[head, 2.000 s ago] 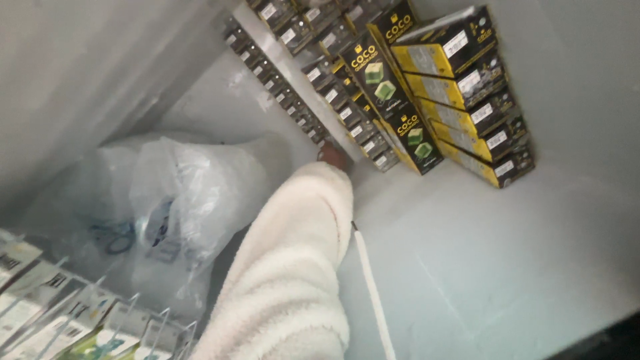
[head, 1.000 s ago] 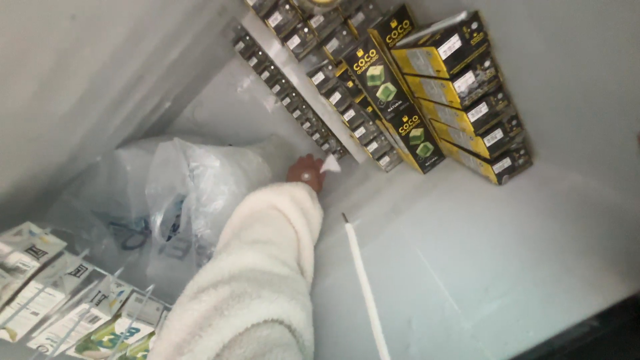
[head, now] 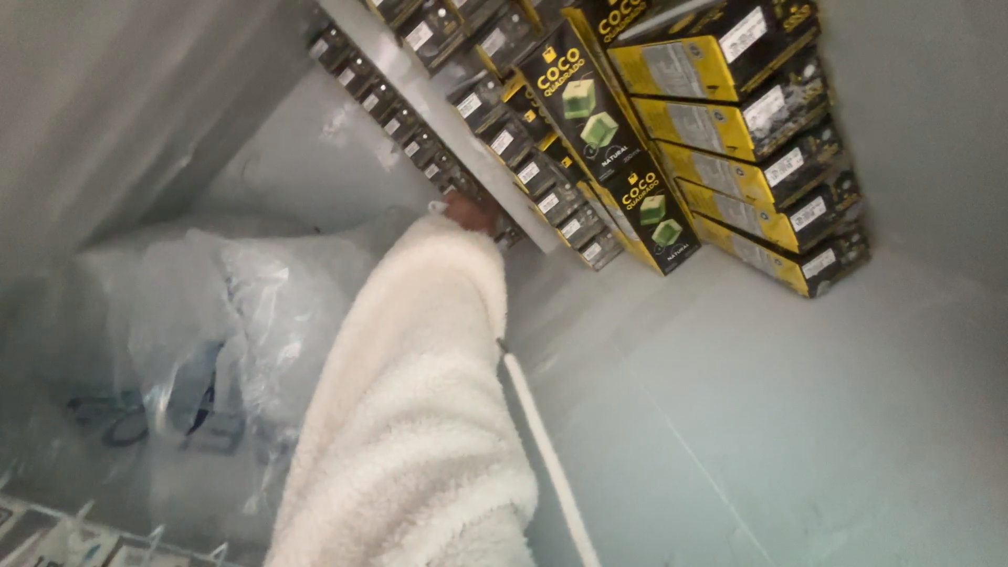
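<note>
My left hand (head: 471, 213), at the end of a cream fleece sleeve (head: 417, 378), reaches to the lower end of a row of small dark cartons (head: 394, 126) beside a pale divider bar (head: 449, 126). Its fingers are hidden or blurred, so whether they grip anything cannot be told. A small white bit (head: 435, 206) shows at the hand's left edge. Right of the bar are more dark cartons (head: 528, 172), black Coco Quadrado cartons (head: 587, 102) with green cube pictures, and a stack of black and yellow cartons (head: 709, 165). My right hand is out of view.
A clear plastic bag (head: 236, 315) with blue print lies left of my arm. At the bottom left, a white wire rack (head: 153, 543) stands with light printed packs behind it. A white drawstring (head: 551, 457) hangs right of the sleeve, over the grey surface (head: 748, 378).
One second ago my left hand was just below the cartons, with a small white thing at its fingers; now it is up against the row's lower end.
</note>
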